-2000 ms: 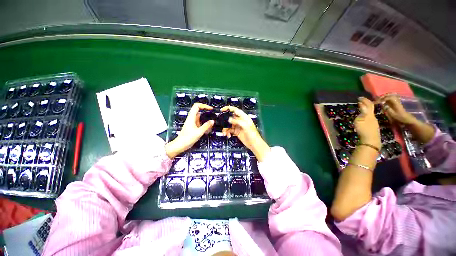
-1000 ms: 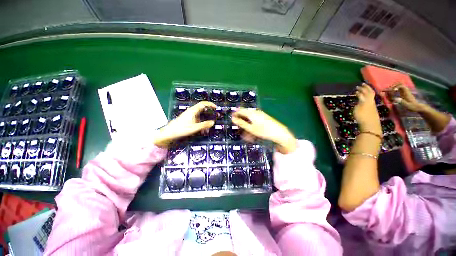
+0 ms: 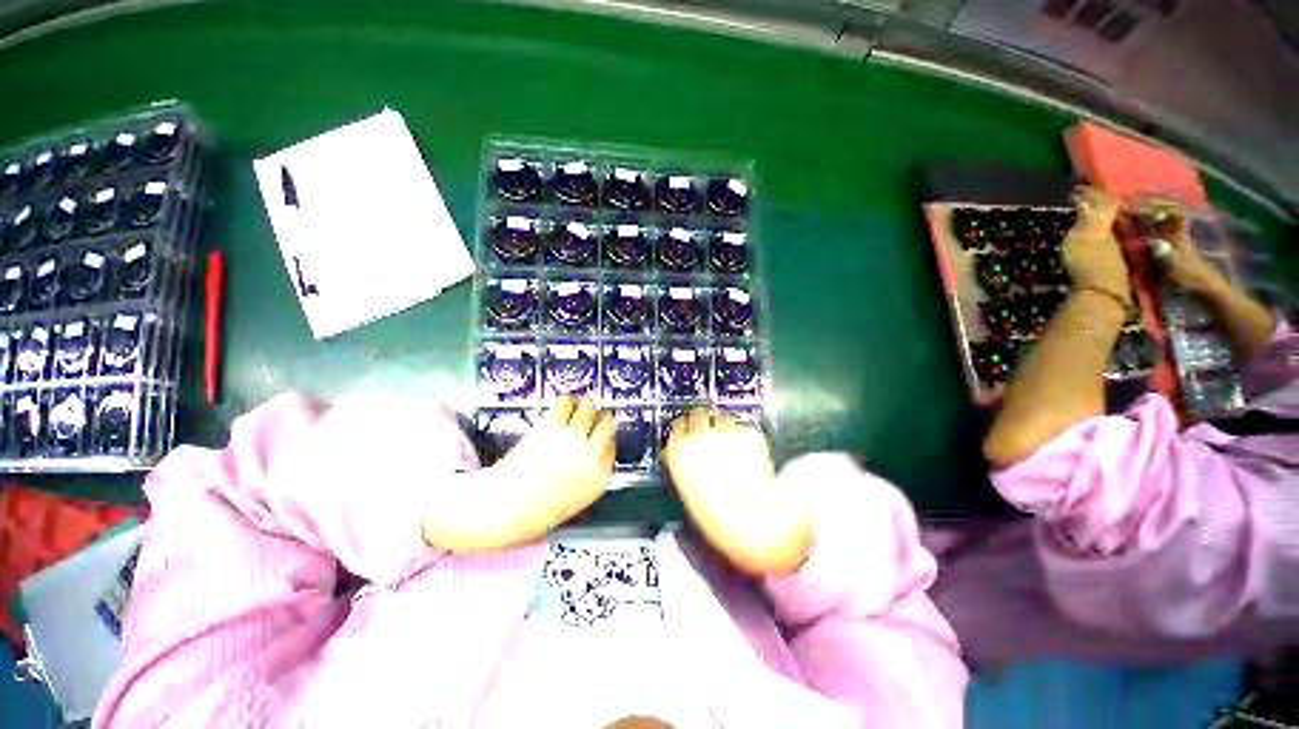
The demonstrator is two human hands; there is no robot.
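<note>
A clear blister tray [image 3: 621,147] lies in front of me, its pockets filled with round black watch modules [image 3: 627,245]. The modules in the upper rows carry small white labels. My left hand [image 3: 549,477] rests palm down over the left part of the nearest row, fingertips at the pockets. My right hand [image 3: 724,484] is over the right part of the same row, fingers bent down. Both hands cover several nearest-row modules. One dark module shows between the hands. Whether the fingers grip anything is hidden.
A filled tray stack [image 3: 89,264] is at far left, beside a red pen [image 3: 214,325]. A white sheet [image 3: 373,228] bears a black pen [image 3: 289,185]. A red tray [image 3: 57,534] is at lower left. At right, a coworker's arm [image 3: 1061,373] reaches over a module board [image 3: 946,271].
My hands have moved from the tray's upper rows towards me, to the nearest row. The upper rows are now uncovered. The view has tilted down, so the tray sits higher.
</note>
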